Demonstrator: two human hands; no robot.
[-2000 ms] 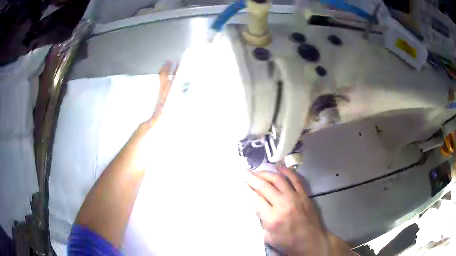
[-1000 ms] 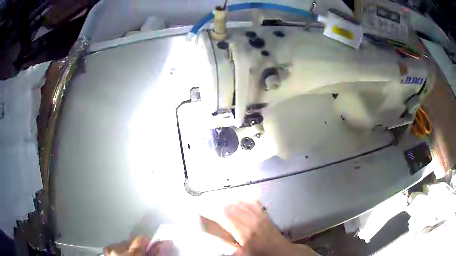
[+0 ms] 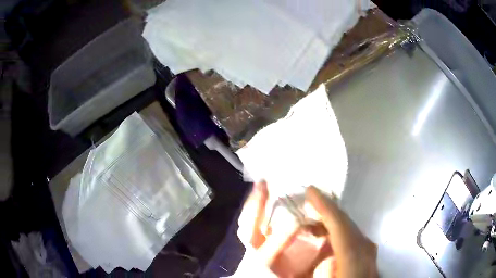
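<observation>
A white fabric panel, washed out by the light, is held up over the table's left edge. My left hand grips its lower left part. My right hand grips its lower right part, close beside the left hand. The fabric is bunched between the fingers, and some fingertips are hidden. The sewing machine shows only in part at the right rim, with its slide plate beside it.
A stack of white cut pieces with marked lines lies at left. More white pieces lie at the top on brown plastic wrap. A clear plastic bin stands at upper left. The pale table is at right.
The view has swung left, away from the machine. The fabric and both hands have moved from the table's front edge to its left side, and the fabric is now raised.
</observation>
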